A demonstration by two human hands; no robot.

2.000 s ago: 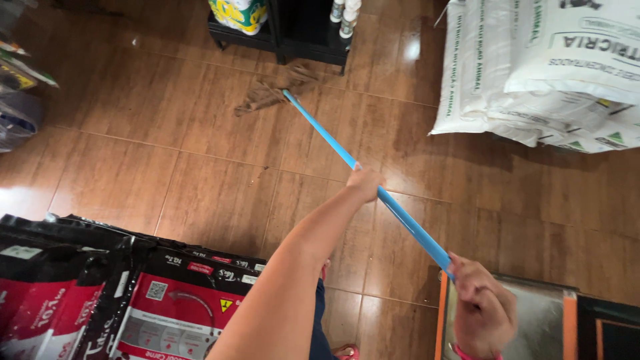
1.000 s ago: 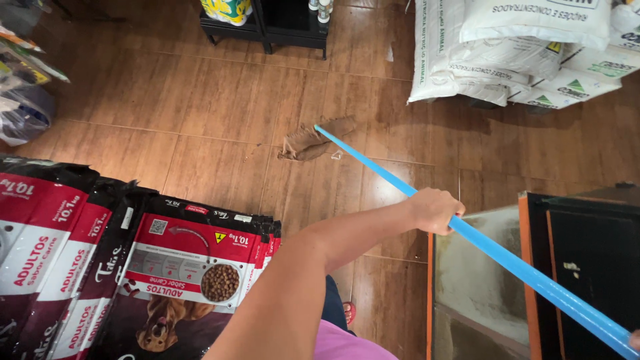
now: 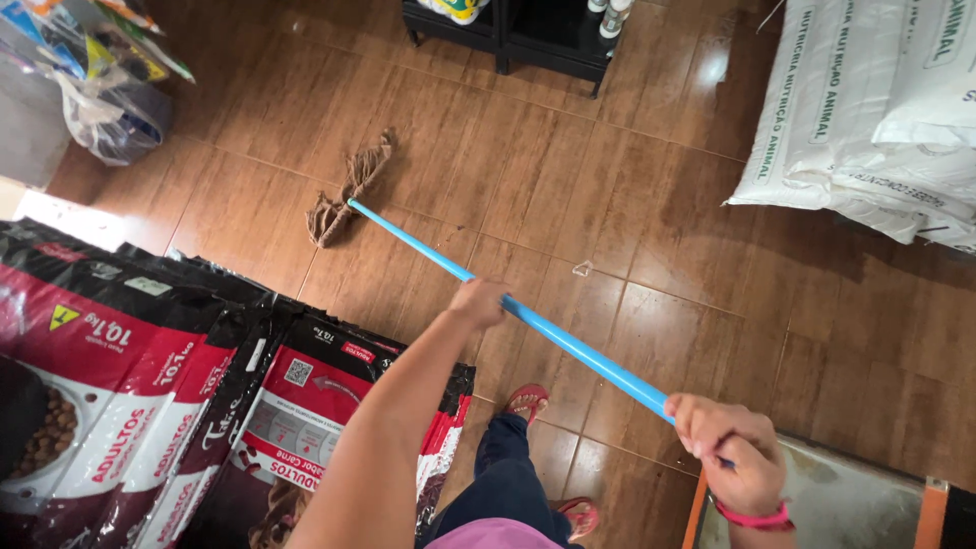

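A long light-blue mop handle [image 3: 587, 354] slants across the view from lower right to upper left. My left hand [image 3: 482, 302] grips it near the middle, and my right hand [image 3: 728, 450], with a pink band at the wrist, is closed around its upper end. At the far end, the brown mop head [image 3: 351, 191] of cloth or yarn lies spread on the wood-look tile floor, left of centre. A small pale scrap [image 3: 582, 268] lies on the floor to the right of the handle.
Stacked pet food bags [image 3: 152, 366] fill the lower left. White feed sacks [image 3: 808, 137] are piled at upper right, a black shelf [image 3: 534, 57] stands at the top, and plastic-wrapped goods [image 3: 114, 107] are at upper left. An orange-edged panel [image 3: 846, 488] sits beside my right hand.
The mop head has moved left across the floor, towards the pet food bags. My right hand, at the edge of view one second ago, is fully visible again, still on the handle's end.
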